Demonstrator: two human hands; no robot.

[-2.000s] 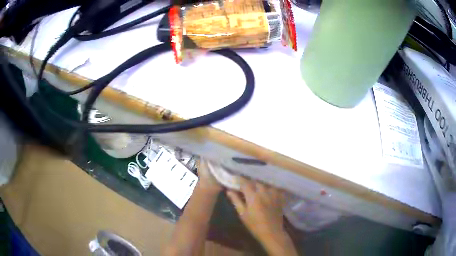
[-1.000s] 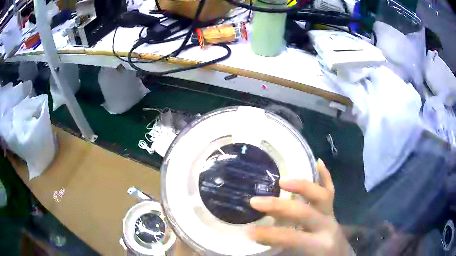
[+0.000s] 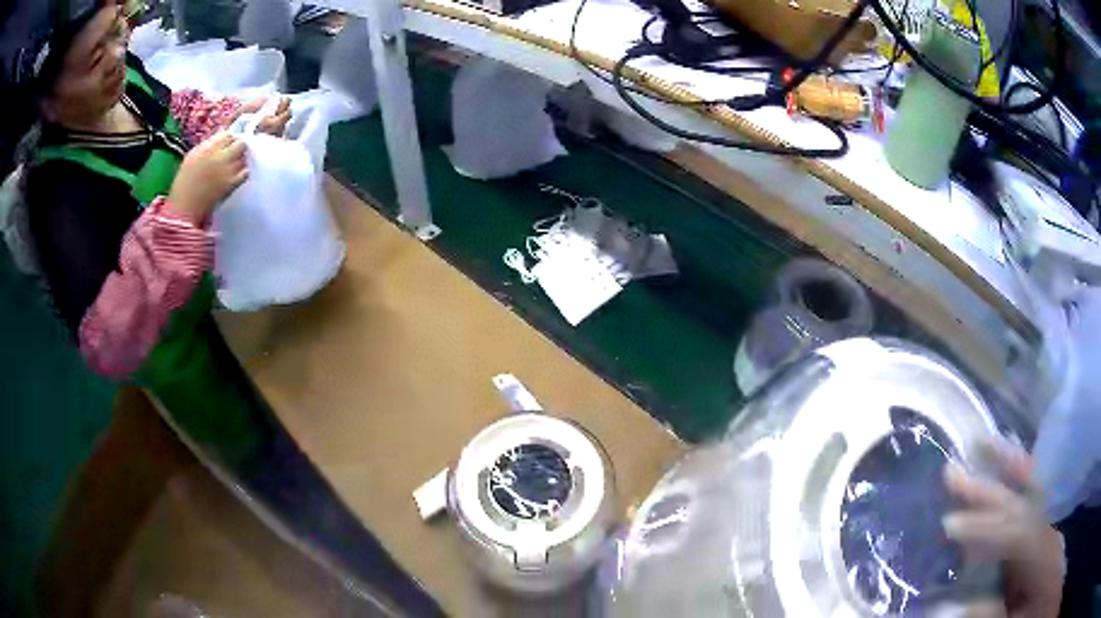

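A large clear-bodied humidifier unit [image 3: 791, 483] fills the lower right, tilted, its white ring and dark glossy centre facing up and right. My right hand [image 3: 1008, 525], blurred, has its fingers over the ring's right edge. My left hand is not in view. A second unit [image 3: 531, 483] with the same white ring and dark centre stands on the brown bench, left of the large one, with small white pieces sticking out beside its ring. Its lower part is cut off by the picture's bottom edge.
The green belt [image 3: 676, 320] carries a white card with cord [image 3: 580, 280], a white bag [image 3: 501, 121] and a clear vessel [image 3: 803, 314]. A white post [image 3: 398, 133] stands at the bench edge. A person at left holds a white bag [image 3: 278, 217]. The shelf [image 3: 773, 145] holds cables and a green bottle.
The view has swung left, bringing the other person into view. The large unit has gone from facing me at the centre to lying tilted at lower right, my right hand still on its ring.
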